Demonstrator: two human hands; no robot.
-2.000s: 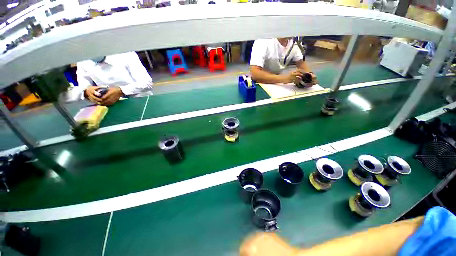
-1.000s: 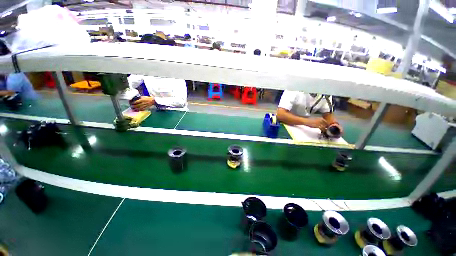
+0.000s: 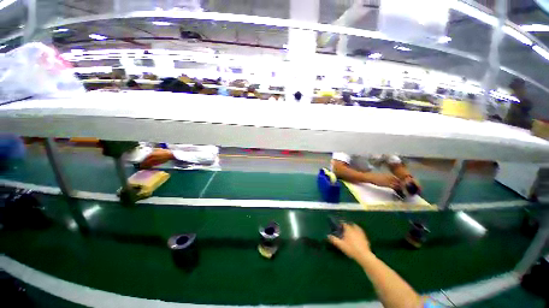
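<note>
My right hand (image 3: pixel 352 240) reaches in from the lower right, over the green belt. Its fingers are closed around a small dark unit (image 3: pixel 336 227), blurred and partly hidden by the hand. On the belt to its left stand an inner unit (image 3: pixel 269 231) with a silver ring and yellow-banded base, and a black cylinder with a pale ring (image 3: pixel 182 242). A partly assembled unit (image 3: pixel 416 233) stands to its right. My left hand is out of the picture.
A white rail (image 3: pixel 144 299) curves along the near belt edge. The overhead shelf (image 3: pixel 271 129) crosses the view. Opposite, a person's hands work over a pale mat (image 3: pixel 379 197), beside a blue dispenser (image 3: pixel 328 185). Posts (image 3: pixel 58 168) stand at both sides.
The view has tilted up, so the near bench with its housings and ringed units has dropped out. My right hand has come in over the belt with the dark unit.
</note>
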